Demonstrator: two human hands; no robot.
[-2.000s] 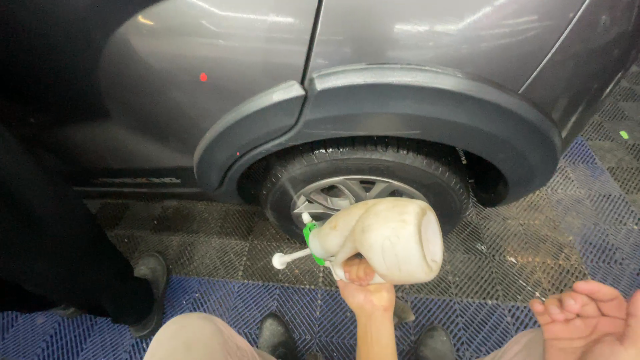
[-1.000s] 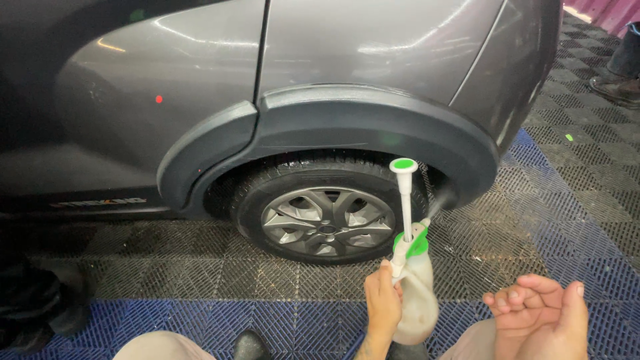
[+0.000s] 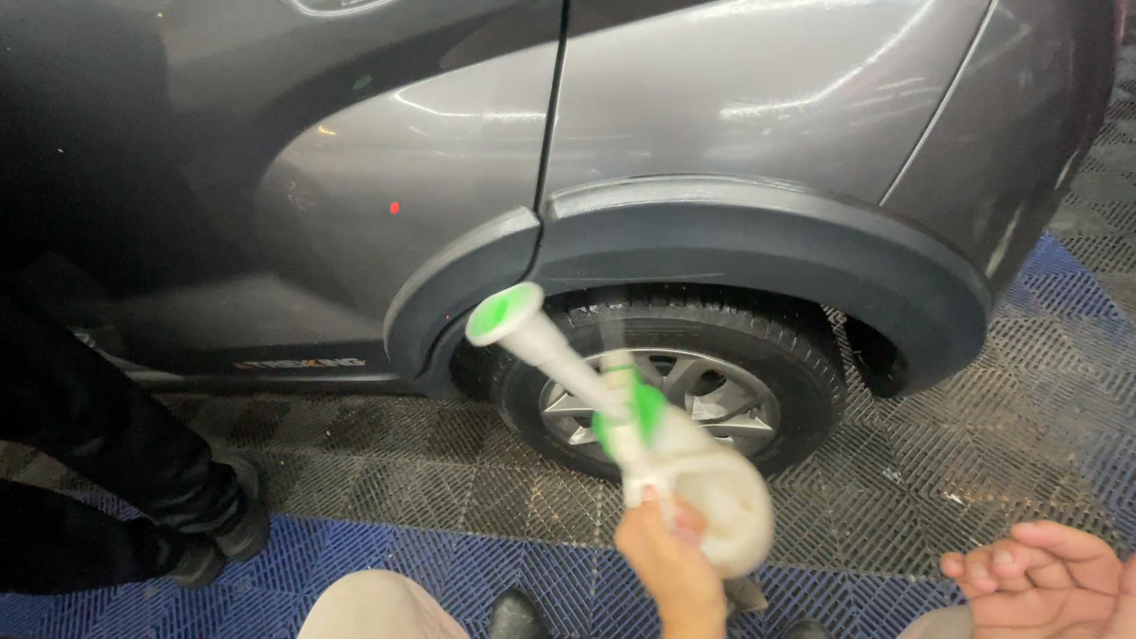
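My left hand (image 3: 670,555) grips the handle of a white pump sprayer bottle (image 3: 732,506) with a green collar. The sprayer is tilted, and its pump rod, topped by a white and green knob (image 3: 505,313), points up and to the left. Behind it is the car's wheel (image 3: 657,390), a black tire on a silver alloy rim, wet-looking on its tread. A faint spray seems to rise from the nozzle before the tire. My right hand (image 3: 1047,572) is at the lower right, palm up with fingers loosely curled, holding nothing.
A gray car body (image 3: 674,115) with a dark plastic wheel arch trim (image 3: 763,235) fills the upper view. At the left stands a person in dark trousers (image 3: 115,444) and shoes. Gray and blue grid tiles (image 3: 399,568) cover the floor. My knees and boots show below.
The sprayer has swung from the wheel's right side to in front of the wheel, and its knob now leans left. My left hand keeps its hold. The right hand remains empty.
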